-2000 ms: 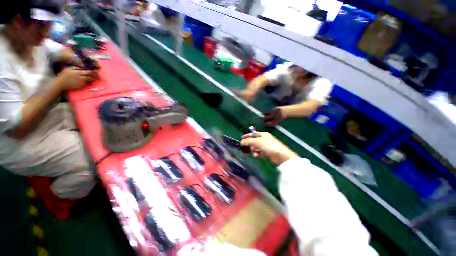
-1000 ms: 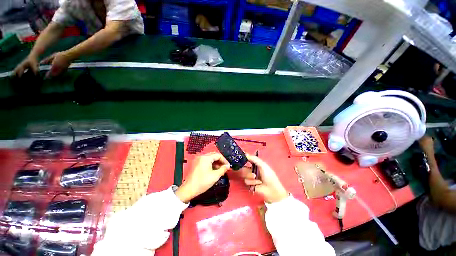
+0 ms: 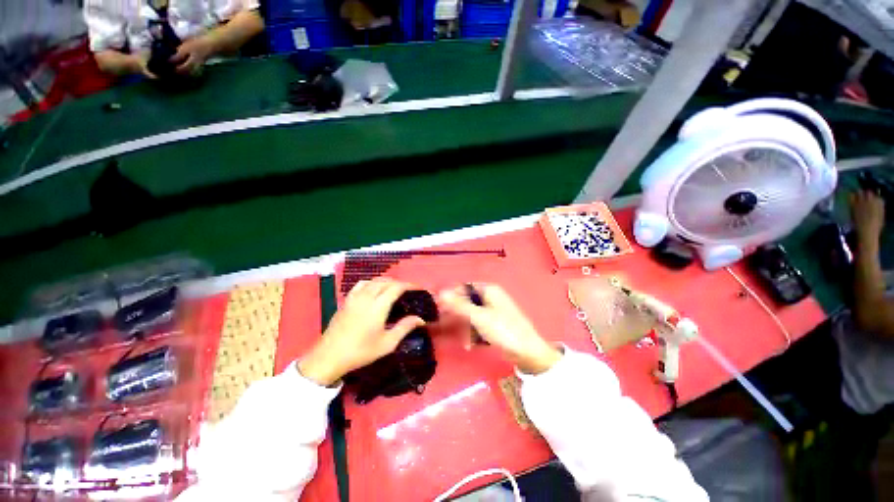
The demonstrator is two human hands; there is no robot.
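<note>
A dark device housing (image 3: 400,373) lies on the red mat in front of me. My left hand (image 3: 365,328) is over it, with fingers on a black part (image 3: 414,309) at its upper end. The hand hides much of both. My right hand (image 3: 493,319) is just to the right, blurred, with a thin dark tool, probably tweezers (image 3: 476,295), between its fingers. A triangular grid of small black parts (image 3: 371,267) with one long line lies behind my hands.
An orange parts box (image 3: 556,257) with small pieces, a glue gun (image 3: 672,338) on a tan pad (image 3: 605,316) and a fan (image 3: 740,186) are at right. A tan sticker sheet (image 3: 247,338) and a blister tray (image 3: 88,392) are at left. A person's hands (image 3: 181,57) are across the belt.
My hands have lowered from holding up the dark panel with pale spots. My left hand is now over the housing, and my right hand is apart from it. The view has shifted slightly.
</note>
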